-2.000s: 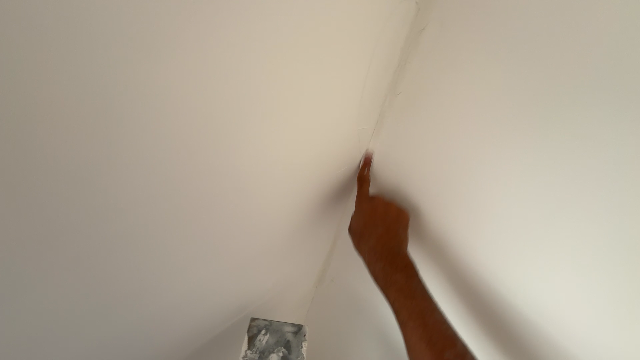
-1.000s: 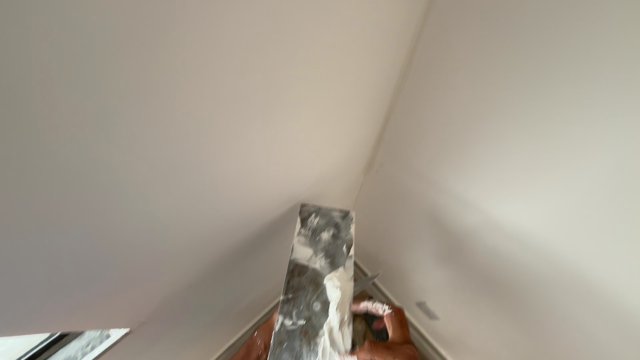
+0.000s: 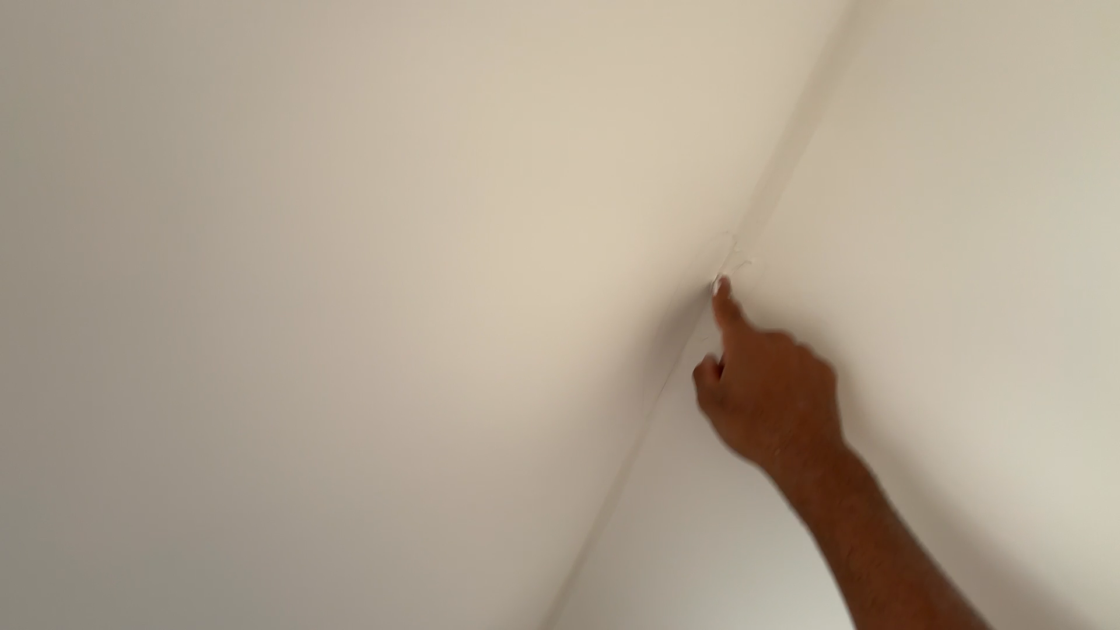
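My right hand (image 3: pixel 770 385) reaches up from the lower right with its index finger extended. The fingertip, with a bit of white filler on it, touches the corner joint (image 3: pixel 643 429) between two pale surfaces. Thin ridges of white filler (image 3: pixel 742 261) show just above the fingertip. The thumb is bent at the left of the hand and the other fingers are curled; no tool is seen in it. My left hand is out of view.
A broad pale plastered surface (image 3: pixel 394 262) fills the left, and another pale wall surface (image 3: pixel 980 262) lies to the right. They meet along a slanting line from top right to bottom centre. The arm casts a soft shadow.
My right hand has gone from beside the filler-smeared metal blade up to the corner joint. The blade, in view a second ago, is out of sight. The view has shifted up.
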